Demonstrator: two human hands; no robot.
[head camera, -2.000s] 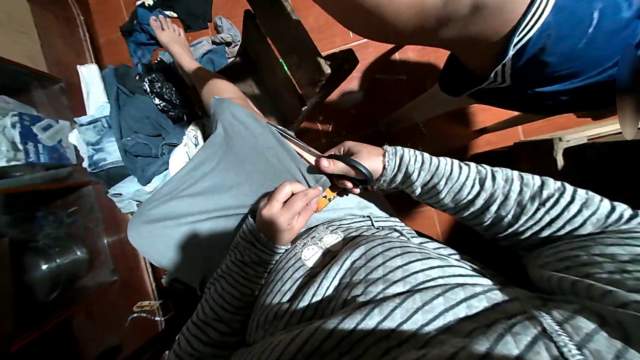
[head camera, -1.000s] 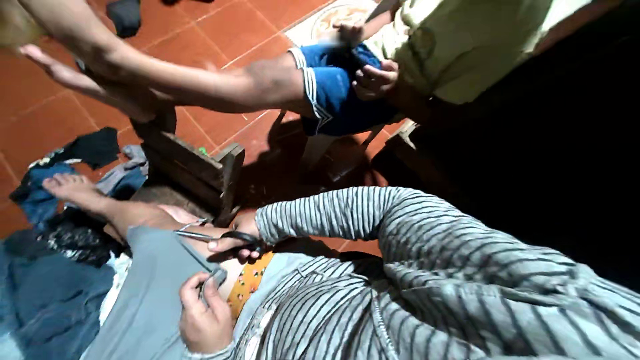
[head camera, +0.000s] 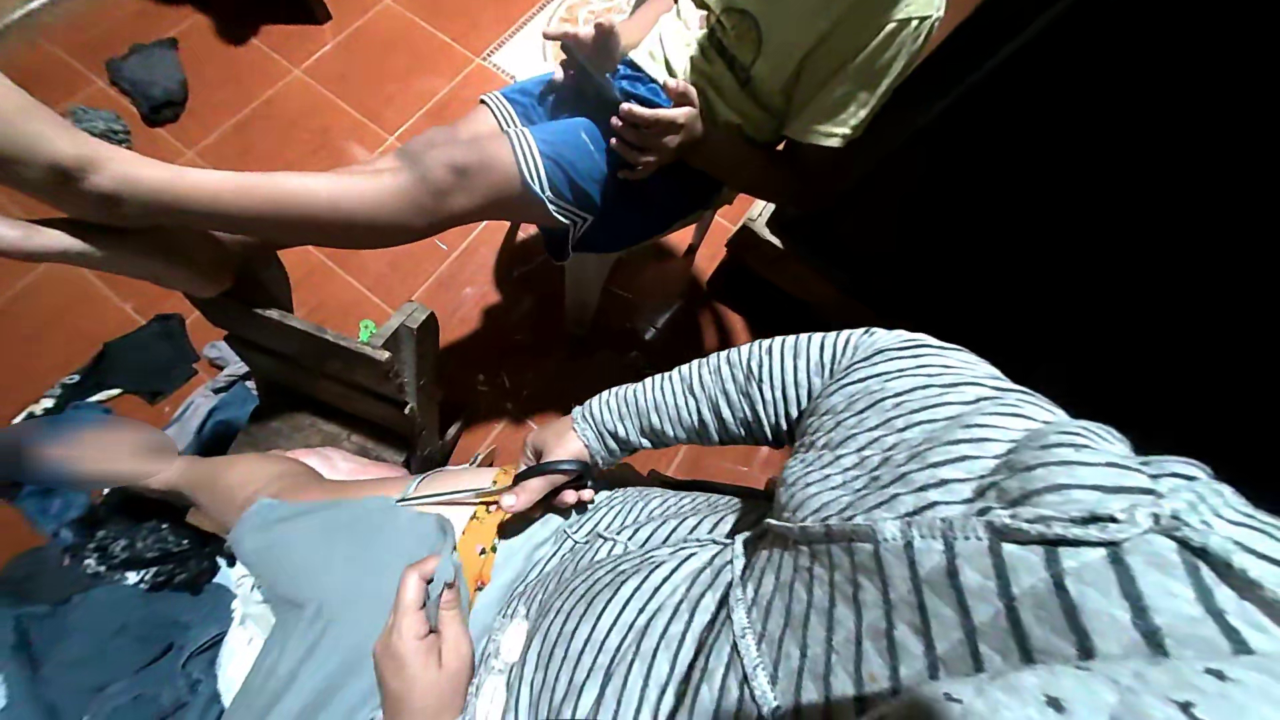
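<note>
My right hand (head camera: 548, 468) is closed around the black handles of a pair of scissors (head camera: 455, 494), whose metal blades point left and look parted. The blades lie by the upper edge of a grey cloth (head camera: 330, 570) spread over my lap. Between the thumb and fingers of my left hand (head camera: 428, 630), just below the blades, a raised edge of that grey cloth is pinched. A strip of orange floral fabric (head camera: 482, 545) shows between the two hands, beside the striped garment. Whether the blades touch the cloth cannot be told.
A seated person in blue shorts (head camera: 570, 160) stretches their legs across the upper left. A wooden piece of furniture (head camera: 340, 365) stands close to my legs. Dark clothes (head camera: 110, 630) are heaped at lower left, and a dark cloth (head camera: 148, 80) lies on the tiled floor.
The view has swung strongly, bringing more of the seated person into sight. My left hand, earlier resting on the lap, now pinches the grey cloth's edge; the scissors stay in my right hand.
</note>
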